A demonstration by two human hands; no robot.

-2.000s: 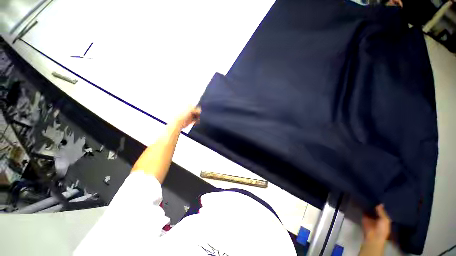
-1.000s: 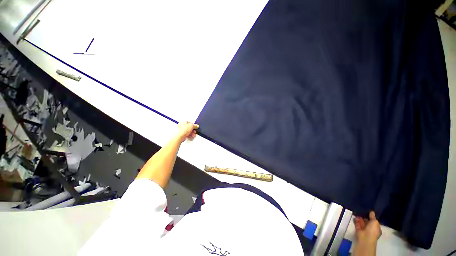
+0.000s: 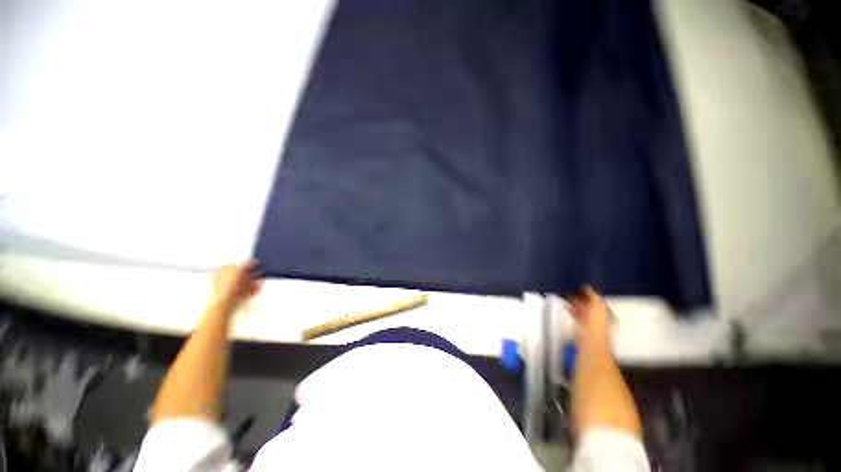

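Note:
The dark navy fabric ply [image 3: 433, 157] lies over the table with soft folds on its right side. My left hand [image 3: 237, 284] grips its near left corner. My right hand [image 3: 588, 306] is at its near edge, just right of the rail, with the fingertips on the cloth. The metal guide rail [image 3: 536, 369] sticks out from under the near edge. The view is blurred, and whether lower plies lie underneath cannot be told.
A yellowish-tan strip [image 3: 365, 317] lies on the near table edge between my arms. Blue blocks [image 3: 513, 356] flank the rail. White paper [image 3: 138, 138] spreads left of the cloth. Scraps [image 3: 46, 406] lie on the dark floor at the left.
The view has turned right. The folded-over near left part of the fabric has been laid flat, and its near edge is now straight. Both hands remain at the near edge.

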